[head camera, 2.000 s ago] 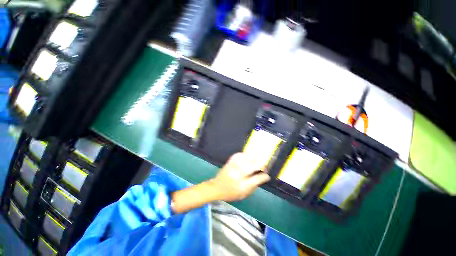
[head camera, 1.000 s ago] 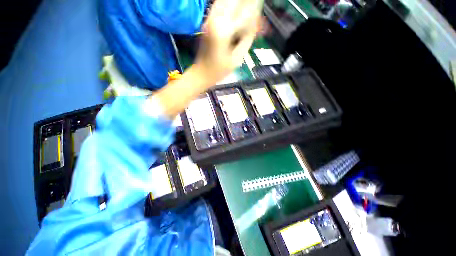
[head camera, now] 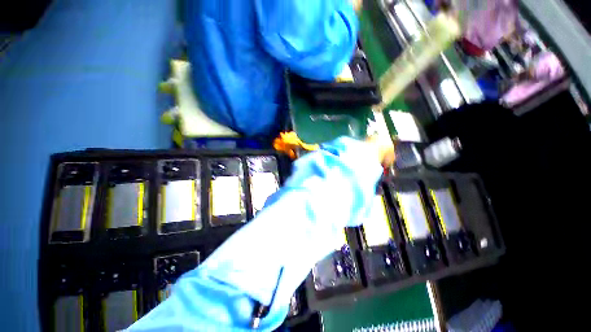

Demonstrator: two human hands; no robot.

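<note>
My left hand (head camera: 387, 154) is small, blurred and partly hidden by my pale blue sleeve; it is at the far edge of a loaded foam tray, and I cannot tell if it holds anything. The black foam tray (head camera: 489, 224) holds half-assembled phones (head camera: 415, 217) with white-silver batteries and dark camera ends towards me. Its right-end pocket has no phone, only a small white piece. My forearm covers the tray's left part. My right hand is not in view.
More loaded foam trays (head camera: 129, 244) lie at the left. A person's blue sleeve (head camera: 308, 39) is beyond. Orange-handled scissors (head camera: 291, 142) lie near my forearm. A dotted liner strip (head camera: 398, 326) lies on the green mat. A white bottle (head camera: 442, 151) stands behind the tray.
The view has swung further left. My left hand, raised and open-looking before, is now lower, at the tray's far edge. The near tray on the mat has left the view.
</note>
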